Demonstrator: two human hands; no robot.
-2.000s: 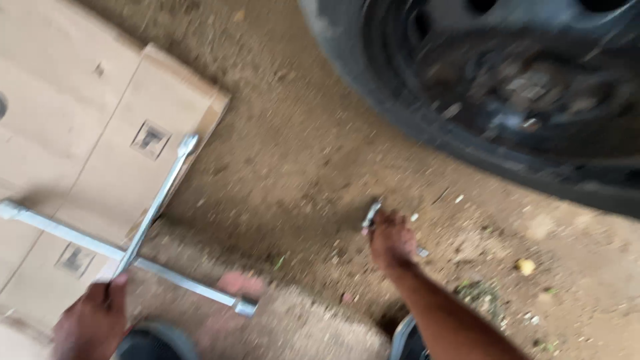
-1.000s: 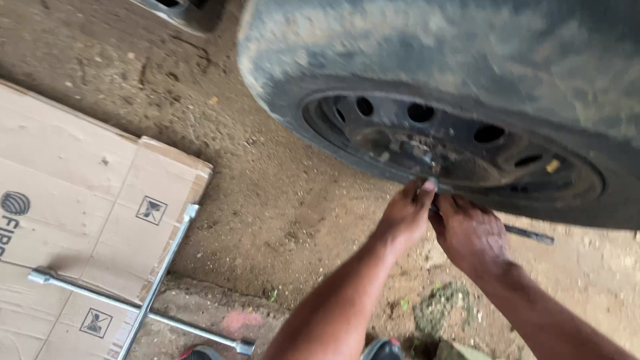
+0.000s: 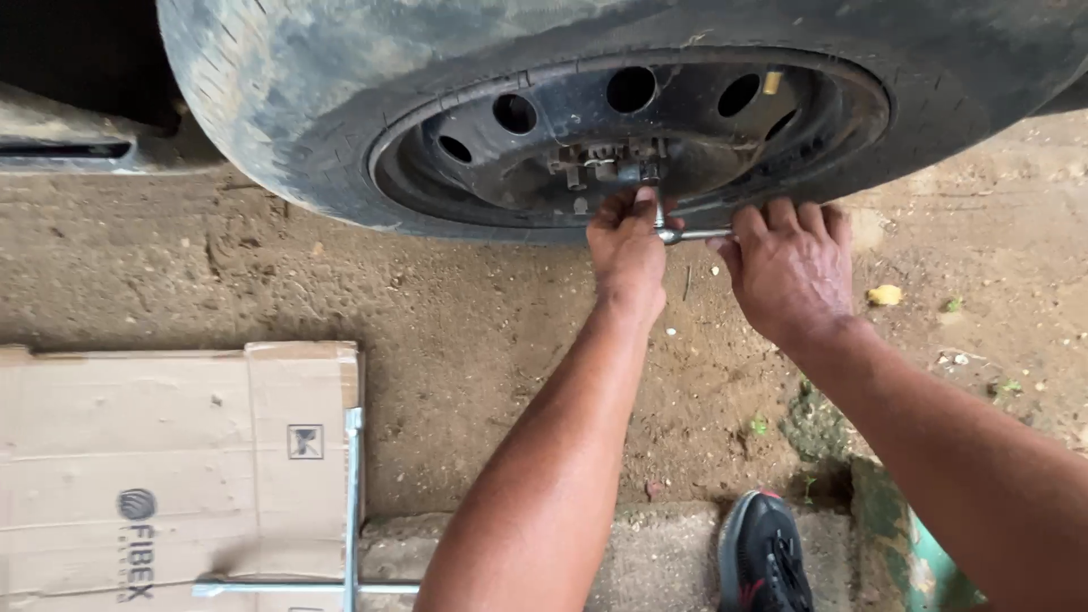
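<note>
A car wheel with a black steel rim [image 3: 527, 161] and a dusty tyre [image 3: 340, 102] fills the top of the head view. My left hand [image 3: 631, 246] grips the socket end of a ratchet wrench [image 3: 697, 235], whose socket meets the bolts near the hub at the rim's middle. My right hand [image 3: 795, 263] is closed around the wrench's handle, to the right and just below the tyre's edge. Its fingers hide most of the handle. A four-way lug wrench [image 3: 352, 501] lies at lower left, touching the cardboard.
Flattened cardboard [image 3: 187, 408] with printing lies on the dirt at lower left. A concrete kerb [image 3: 663, 544] runs along the bottom, with my shoe [image 3: 761, 552] on it. A green-painted block [image 3: 926, 552] is at lower right. Part of the car body [image 3: 93, 144] shows at upper left.
My left hand let go of the lug wrench, which it held two seconds ago. Both hands are now at the wheel hub; my right hand has shifted rightward along the tool. The view has turned.
</note>
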